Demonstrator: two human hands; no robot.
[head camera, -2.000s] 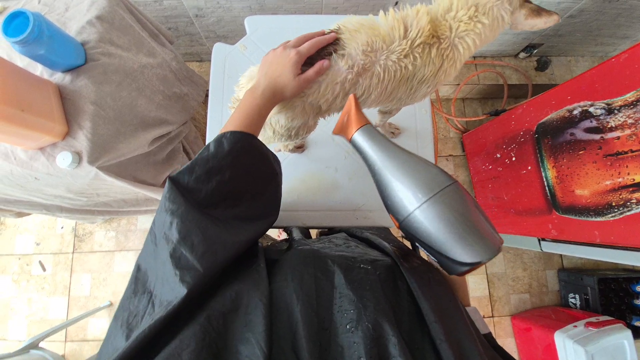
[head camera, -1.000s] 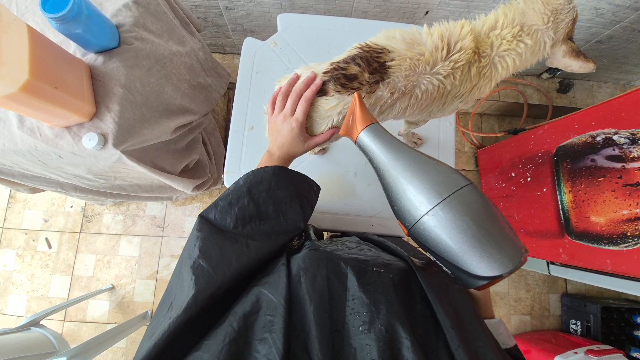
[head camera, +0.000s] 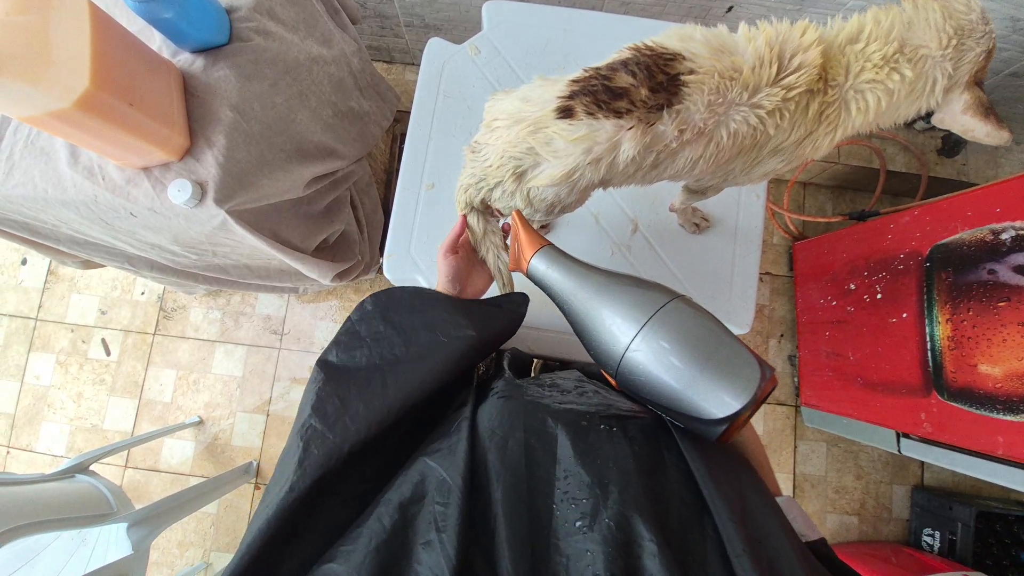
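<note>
A damp cream-coloured dog (head camera: 720, 96) with a dark brown patch stands on a white plastic table (head camera: 440, 120), its head at the far right. My left hand (head camera: 462, 264) is at the dog's rear, around the hanging tail (head camera: 486, 240); part of the palm and fingers shows behind it. A silver hair dryer (head camera: 640, 328) with an orange nozzle (head camera: 524, 240) points at the rump and tail, the nozzle close to the tail. My right hand is hidden under the dryer; only the forearm (head camera: 756, 456) shows beside the black cape (head camera: 560, 480).
At the left, a cloth-covered surface (head camera: 280, 144) bears an orange jug (head camera: 104, 88), a blue bottle (head camera: 188, 20) and a white cap (head camera: 184, 193). A red cooler-like box (head camera: 864, 320) stands at the right, with an orange hose (head camera: 788, 200) behind it. White chair legs (head camera: 192, 496) lie lower left.
My left hand has moved from the dog's back and dark patch, over its rump, down to the tail. The dryer nozzle has stayed near the dog's rear. The view has shifted somewhat.
</note>
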